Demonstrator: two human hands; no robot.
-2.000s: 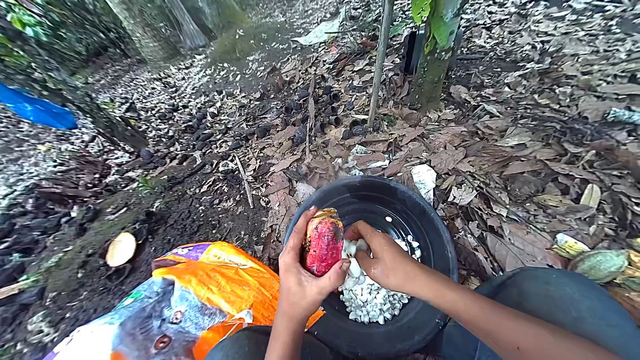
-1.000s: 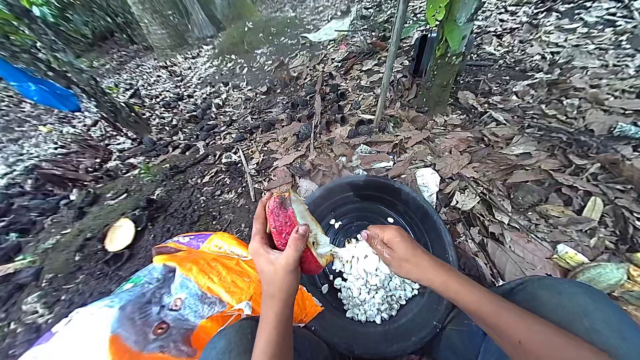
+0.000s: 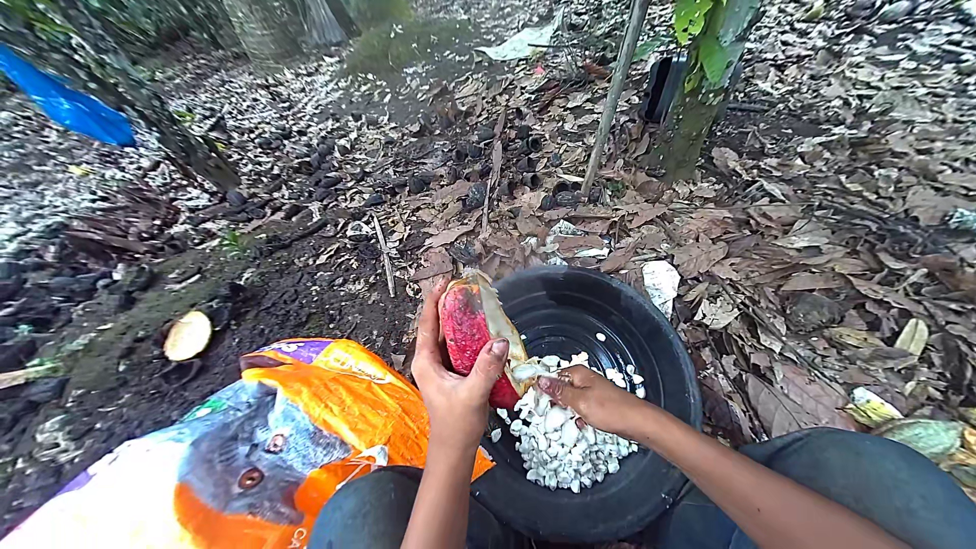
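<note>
My left hand (image 3: 457,381) holds an opened red cacao pod (image 3: 467,328) over the left rim of a black basin (image 3: 679,366). The pod's pale inner side faces right. At the pod's lower end, the fingers of my right hand (image 3: 591,393) are at whitish pulp (image 3: 526,372) hanging from the opening; whether they pinch it is unclear. Below both hands lies a heap of white, pulp-covered cacao beans (image 3: 568,450) in the basin, with a few loose beans on its wall and floor.
An orange and white plastic sack (image 3: 358,396) with a cat picture lies left of my knees. Half a pod shell (image 3: 187,335) rests on dark soil. Dry leaves, a thin stick (image 3: 616,99), a tree trunk (image 3: 694,114) and a blue plastic sheet (image 3: 65,99) are farther off. A greenish pod (image 3: 923,436) lies at right.
Two seconds ago the pod's red outside faced me; since then it has turned to show its pale inner side. My right hand has moved left, back to the pod, since one second ago.
</note>
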